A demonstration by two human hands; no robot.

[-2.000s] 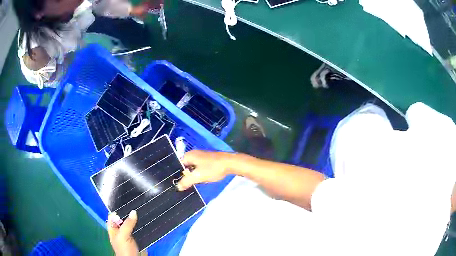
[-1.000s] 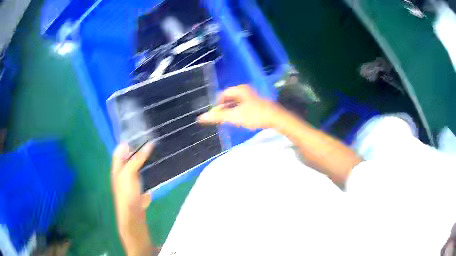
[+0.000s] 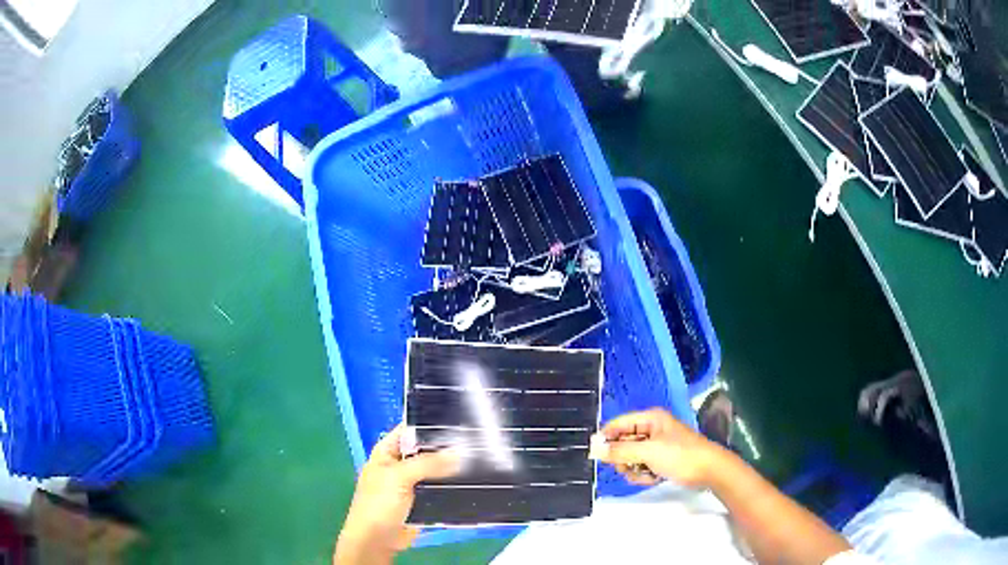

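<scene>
A black solar panel with thin pale lines and a pale edge is held level above the near end of the large blue crate. My left hand grips its left edge, thumb on the face. My right hand is at its right edge, fingers pinched on a small white piece there; what the piece is cannot be told. Inside the crate lie several panels with coiled white leads.
A smaller blue crate stands right of the large one. A blue stool is behind it. Stacked blue crates are at left. The green bench at right bears panels and leads. Another panel shows at the top.
The view has swung, bringing the bench panels and stool into sight. The panel is now level instead of tilted, and my right hand has moved from over its face to its right edge.
</scene>
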